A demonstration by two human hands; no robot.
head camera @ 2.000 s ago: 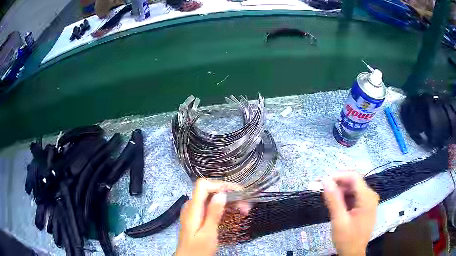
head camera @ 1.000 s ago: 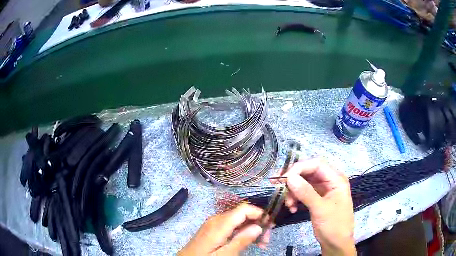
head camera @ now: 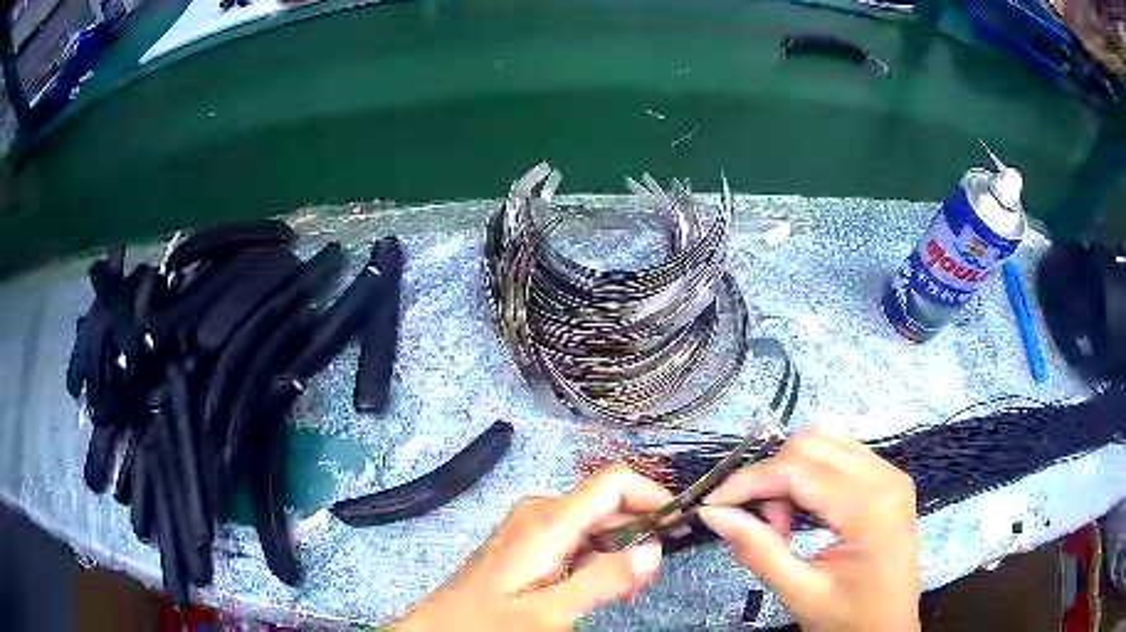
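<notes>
My left hand (head camera: 562, 549) and my right hand (head camera: 821, 525) are close together at the front centre. Both pinch a thin metal strip (head camera: 716, 475) that slants up to the right, its upper end curving beyond my right fingers. A thin wire seems to run along it, but its end is hidden by the fingers. The nested stack of steel strips (head camera: 617, 333) lies behind my hands. The wire bundle (head camera: 988, 457) runs right from under my hands, with copper-red ends (head camera: 617, 457) at its left. A single black sleeve (head camera: 426, 482) lies left of my hands.
A pile of black sleeves (head camera: 210, 358) lies at left. A white and blue spray can (head camera: 957, 253) stands at right beside a blue stick (head camera: 1024, 321) and a dark rounded bundle (head camera: 1084, 309). A black piece with wire ends (head camera: 830, 51) lies on the green belt (head camera: 408, 111).
From held level between separated hands, the strip has become slanted, with both hands now close together on it. The black piece on the belt appears further right. The whole view has shifted.
</notes>
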